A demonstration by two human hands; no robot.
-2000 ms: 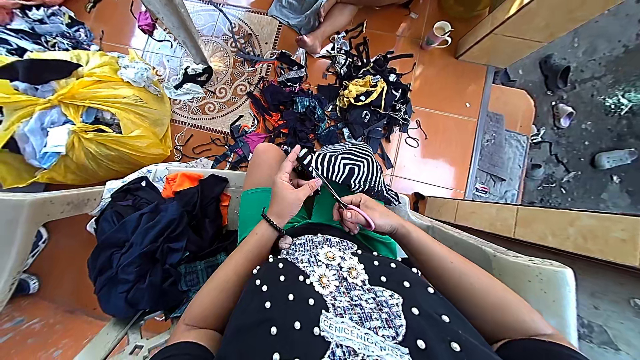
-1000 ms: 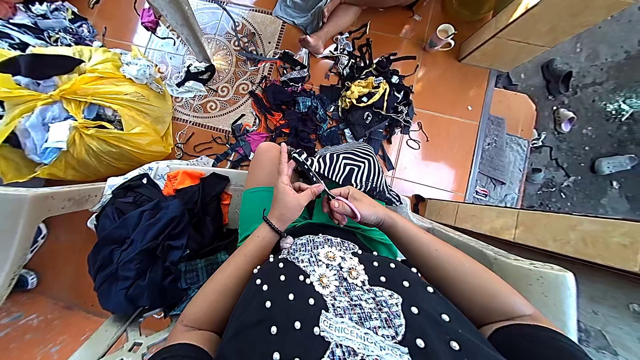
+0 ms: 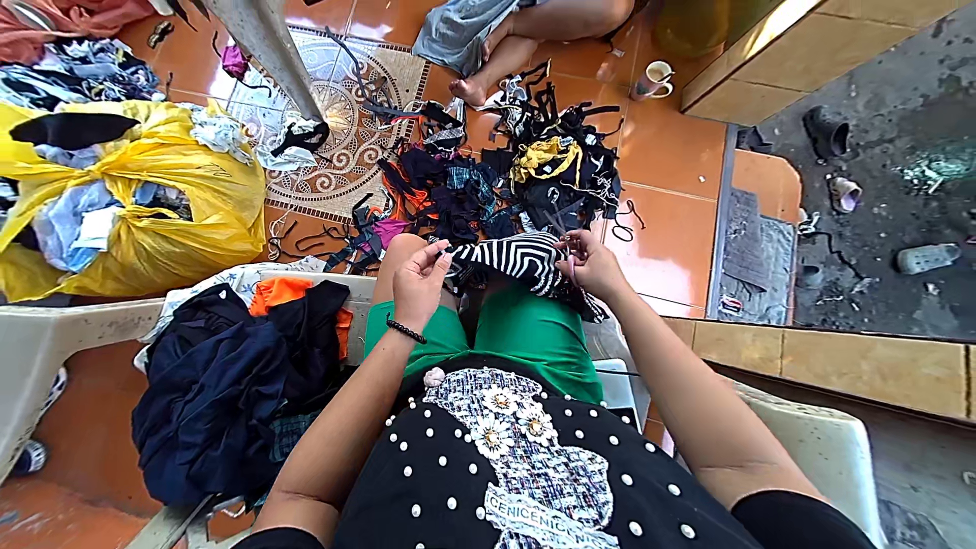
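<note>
A black-and-white striped cloth [image 3: 518, 255] stretches between my two hands, above my knees. My left hand [image 3: 422, 278] pinches its left end between thumb and fingertips. At its right side my right hand [image 3: 591, 263] has its fingers in the handles of a pair of scissors [image 3: 559, 223], whose blurred blades point up and left, and it touches the cloth. Whether the right fingers also grip the cloth cannot be told. Beyond the cloth, a pile of dark fabric scraps [image 3: 473, 191] lies on the tiled floor, with a yellow scrap [image 3: 545, 158] on its right part.
Dark blue cloth [image 3: 221, 381] is heaped at my left beside an orange piece [image 3: 278, 293]. A yellow plastic bag [image 3: 221, 206] of cloth stands farther left. Another person's bare foot [image 3: 469, 90] is behind the scraps, and a mug [image 3: 652, 80] stands to the right. A tiled ledge [image 3: 831, 362] runs along the right.
My hands, close together a second ago, are now apart, with the striped cloth drawn out between them. My right hand has moved right and forward with the scissors.
</note>
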